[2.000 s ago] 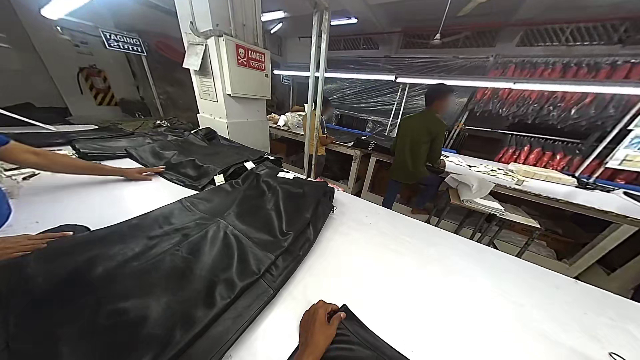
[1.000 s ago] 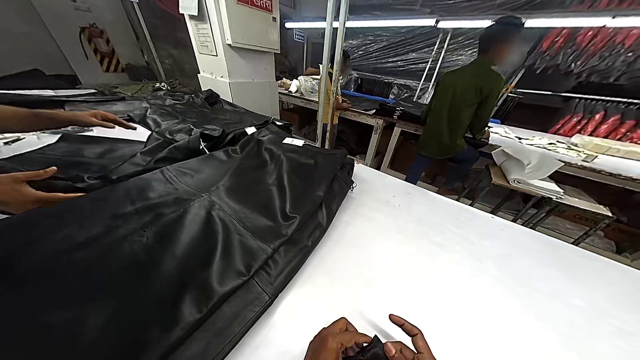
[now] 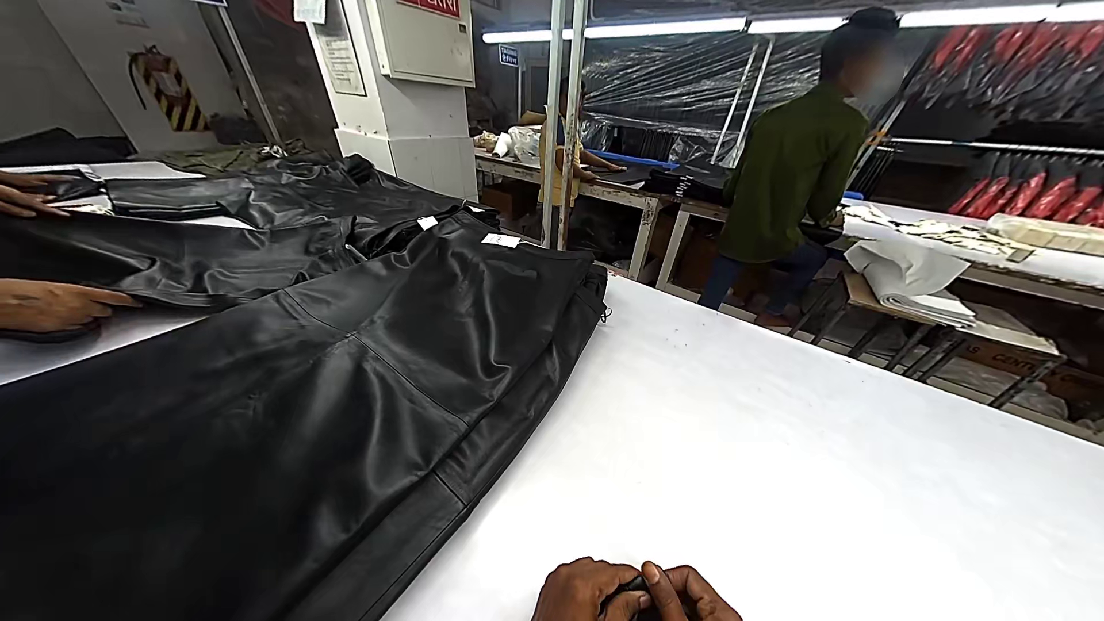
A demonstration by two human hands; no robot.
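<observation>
At the bottom edge of the head view, my left hand [image 3: 588, 591] and my right hand [image 3: 688, 595] are together, fingers closed on a small visible part of a black leather-like piece [image 3: 636, 585]. The rest of that piece is hidden by the hands and the frame's edge. To their left lies a pile of black leather-like garments [image 3: 345, 405], with white tags [image 3: 501, 240] at its far end. Both hands are over the white table [image 3: 733, 431], apart from the pile.
A co-worker's hands [image 3: 52, 306] touch another black garment [image 3: 285, 250] at the left. Metal poles [image 3: 552, 129] and a white pillar [image 3: 423, 138] stand beyond the table. A person in a green shirt [image 3: 789, 172] is by a far bench, near a stool [image 3: 949, 319] bearing white material.
Two seconds ago only one of my hands showed, on a black piece; now both hold it together. The co-worker's hands have shifted on the garments at left.
</observation>
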